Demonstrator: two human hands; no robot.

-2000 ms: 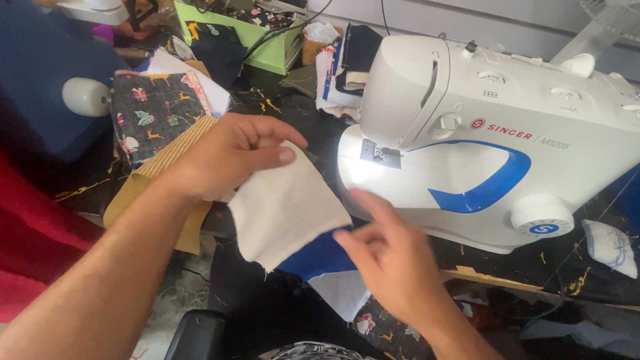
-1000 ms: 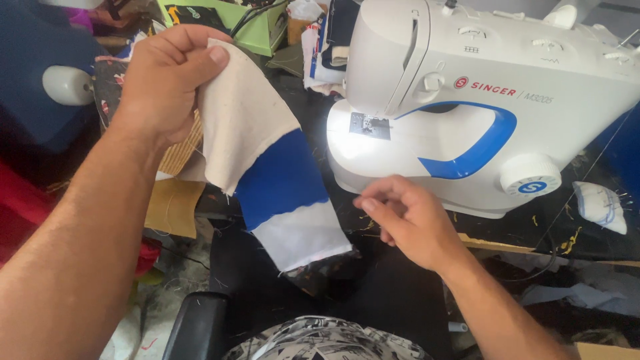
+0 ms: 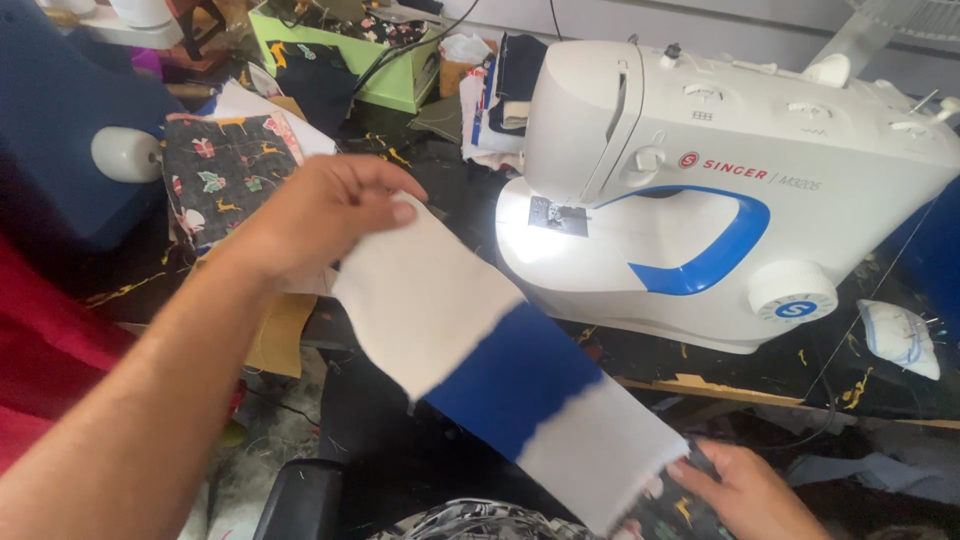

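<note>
A joined strip of fabric (image 3: pixel 517 382) with cream, blue, white and dark printed sections stretches diagonally between my hands, over the space in front of the table. My left hand (image 3: pixel 337 214) pinches the upper corner of its cream end between thumb and fingers. At the lower right, my right hand (image 3: pixel 739 487) grips the strip near the seam of the white and dark printed pieces; part of that printed piece runs out of view. Just beyond the strip stands a white and blue Singer sewing machine (image 3: pixel 697 172), its lamp lit over the needle plate.
Printed dark fabric pieces (image 3: pixel 229 169) lie on the table at the left, above mustard fabric (image 3: pixel 289 337). A green box (image 3: pixel 405 75) of scraps and folded fabrics (image 3: pixel 517 82) stand behind. A pincushion with pins (image 3: pixel 900 337) is right of the machine. A chair armrest (image 3: pixel 304 495) is below.
My right hand, apart from the strip one second ago, now holds its lower part. My left hand has come down and to the right with the cream end, and the strip is spread out.
</note>
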